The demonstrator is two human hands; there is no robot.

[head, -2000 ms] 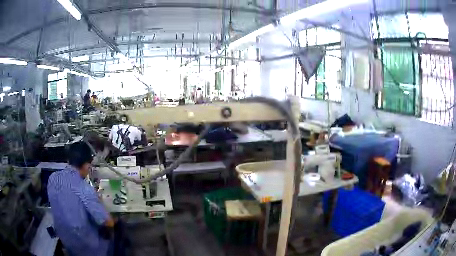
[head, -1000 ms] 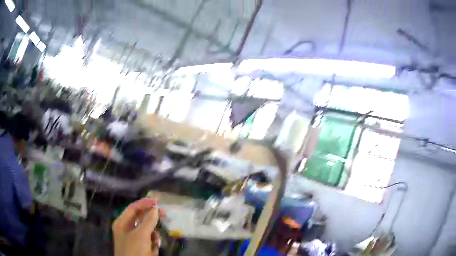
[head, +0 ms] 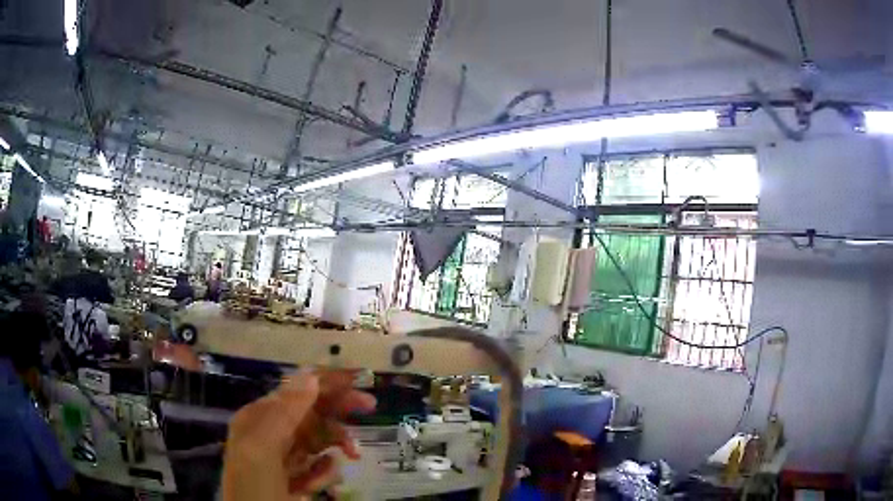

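The pale arm of a thread stand [head: 284,350] crosses in front of me, with round dark holes in it. A dark cable curves over its right end and down the upright. My left hand [head: 294,435] is raised at the lower middle, just below the arm. It is blurred, with its fingers bent and pointing up and right. Its fingertips overlap or lie close under the arm; I cannot tell if they touch it. No thread can be made out in the fingers. My right hand is not in view.
A person in a blue top [head: 27,431] is at the left edge, near a sewing table. Another sewing machine [head: 446,435] stands on a table behind the stand. A blue covered pile [head: 563,406] and a brown stool [head: 573,450] are to the right. Barred windows line the wall.
My view has turned right and up since the first frame. My left hand came into view and is now closer to the stand's arm, its fingers more spread than a second ago.
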